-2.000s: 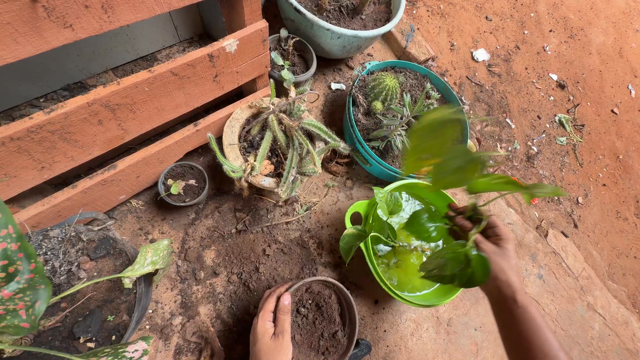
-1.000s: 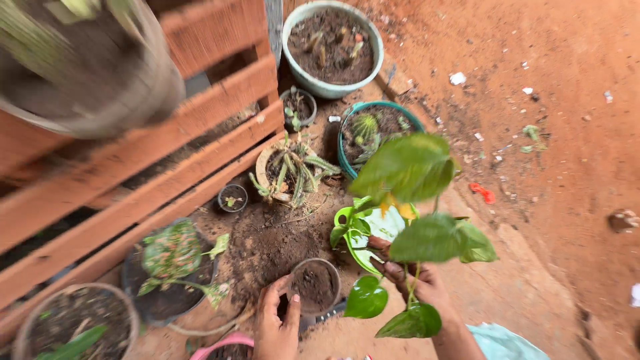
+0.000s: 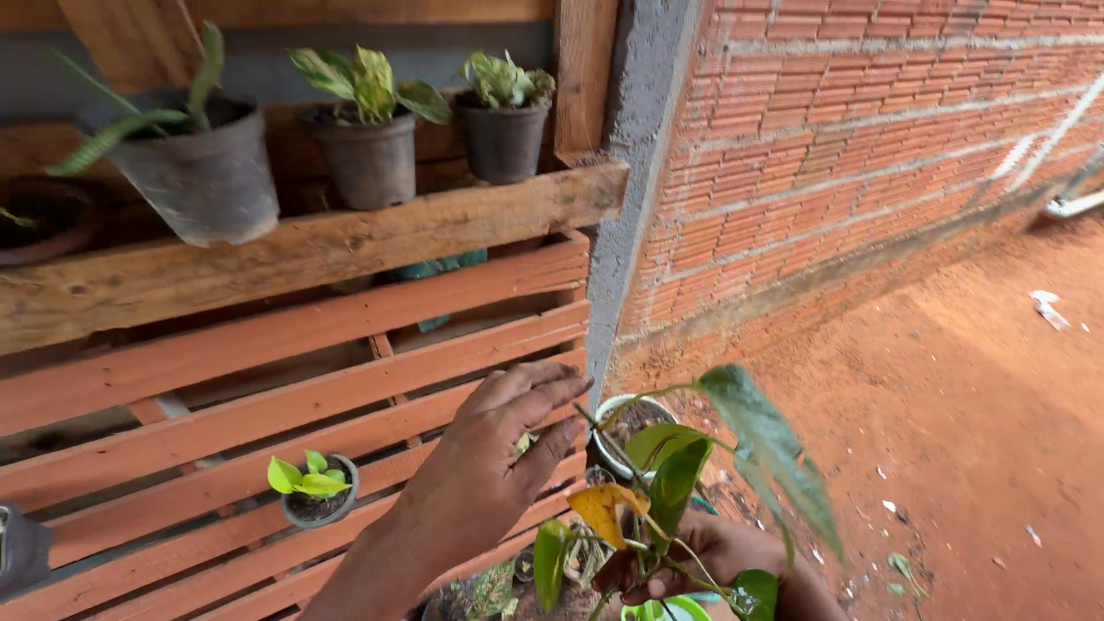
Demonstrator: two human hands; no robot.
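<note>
My right hand [image 3: 699,561] grips the stems of a leafy vine cutting [image 3: 673,492], which has green leaves and one yellow-orange leaf [image 3: 606,511]. Beside it, my left hand [image 3: 513,431] is raised with its fingers stretched toward the upper end of a stem; whether it touches the stem is not clear. A small pale green bit shows near its thumb. Partly below my right hand is the lime-green container [image 3: 668,609]. Left of my left forearm, a small grey pot with a lime-green seedling [image 3: 319,490] stands against the orange slats.
A wooden shelf [image 3: 345,246] holds several potted plants, including a large grey pot [image 3: 203,177]. Orange slats [image 3: 259,371] run below it. A grey post [image 3: 634,181] and a brick wall [image 3: 828,129] stand behind. A white-rimmed pot [image 3: 634,423] sits on the ground beyond my hands.
The view has swung up to the shelf and wall. My left hand has left the small soil pot it held. My right hand has lifted the cutting away from the green container.
</note>
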